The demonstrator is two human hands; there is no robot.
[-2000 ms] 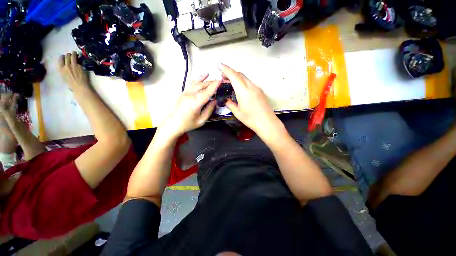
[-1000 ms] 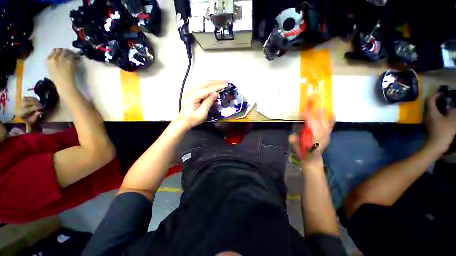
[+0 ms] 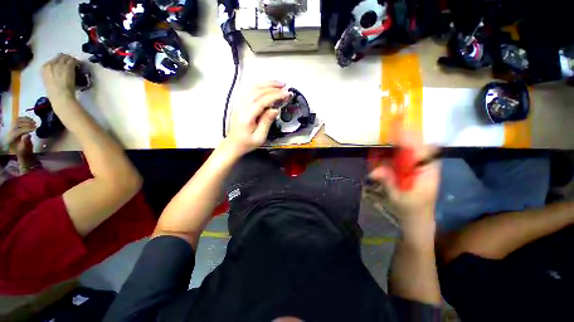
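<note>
A round black unit [image 3: 291, 113] with a silver-white inside sits near the bench's front edge, on a pale torn piece of sheet. My left hand [image 3: 257, 116] grips its left side with thumb and fingers. My right hand [image 3: 412, 185] is blurred, off to the right at the bench's front edge. It holds a red-handled tool [image 3: 405, 167]. The tool is blurred too, and its tip cannot be made out.
A feeder box [image 3: 280, 39] stands behind, a black cord [image 3: 233, 88] on its left. Black units lie in a pile [image 3: 135, 38] at back left and at back right [image 3: 469, 47]. One unit [image 3: 505, 102] lies alone at right. People sit on both sides [image 3: 94, 207].
My right hand left the unit, took the red-handled tool from the bench edge and has shifted slightly right since. My left hand stays on the unit, whose inside now shows.
</note>
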